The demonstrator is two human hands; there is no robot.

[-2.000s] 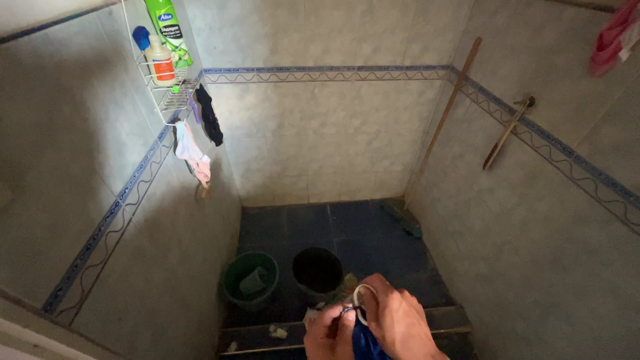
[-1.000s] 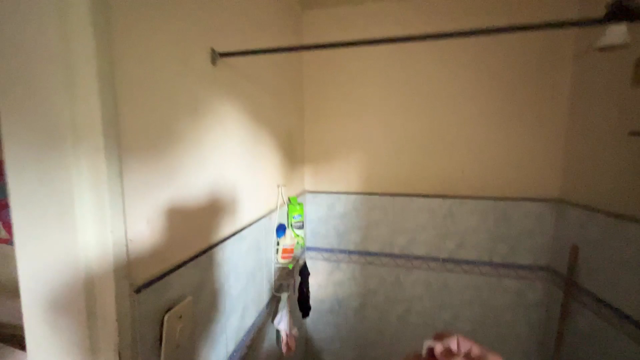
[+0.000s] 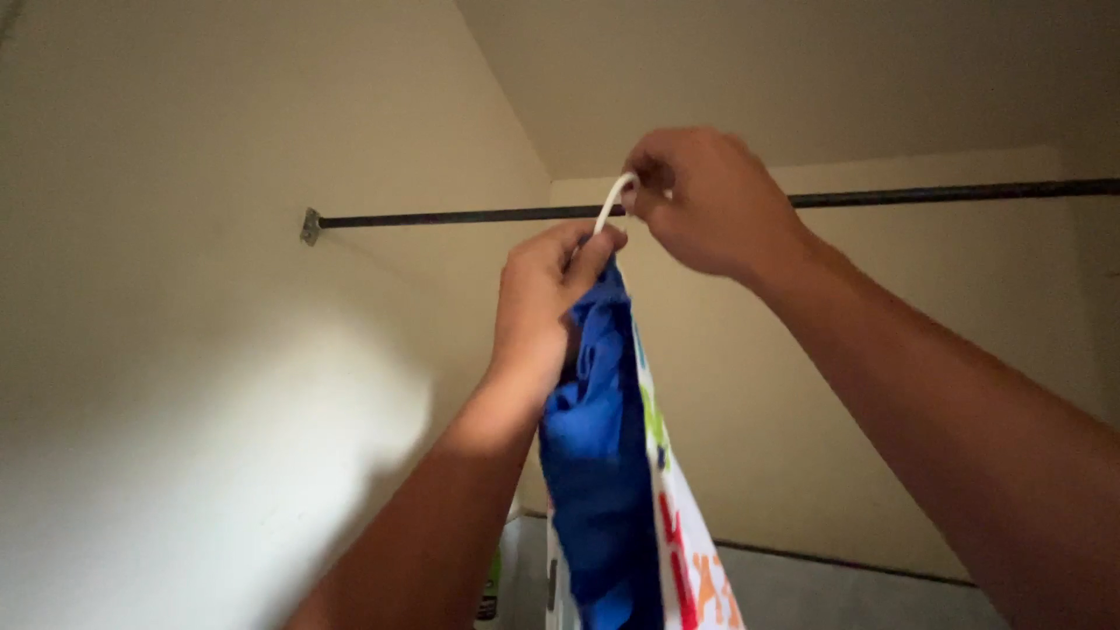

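Note:
My left hand [image 3: 547, 289] is raised near the middle of the head view and grips the gathered top edge of a blue and white fabric curtain [image 3: 604, 437], along with the lower end of a white curtain ring [image 3: 611, 203]. To its upper right, my right hand [image 3: 709, 206] pinches the ring's upper end. The ring arches at a dark metal rod [image 3: 472, 216]; whether it passes fully over the rod cannot be told. The fabric hangs down in folds, with coloured lettering on its white side. The fingertips of my right hand are partly hidden.
A metal bracket [image 3: 310, 227] fixes the rod's left end to the plain left wall [image 3: 175, 219]. Below, grey tiles [image 3: 822, 586] end in a dark trim line. Part of a green bottle [image 3: 492, 588] shows behind my left forearm.
The view has tilted up from the tiled floor area to the rod. Both hands, low in the frame two seconds ago with the ring and blue fabric, are now raised beside the rod.

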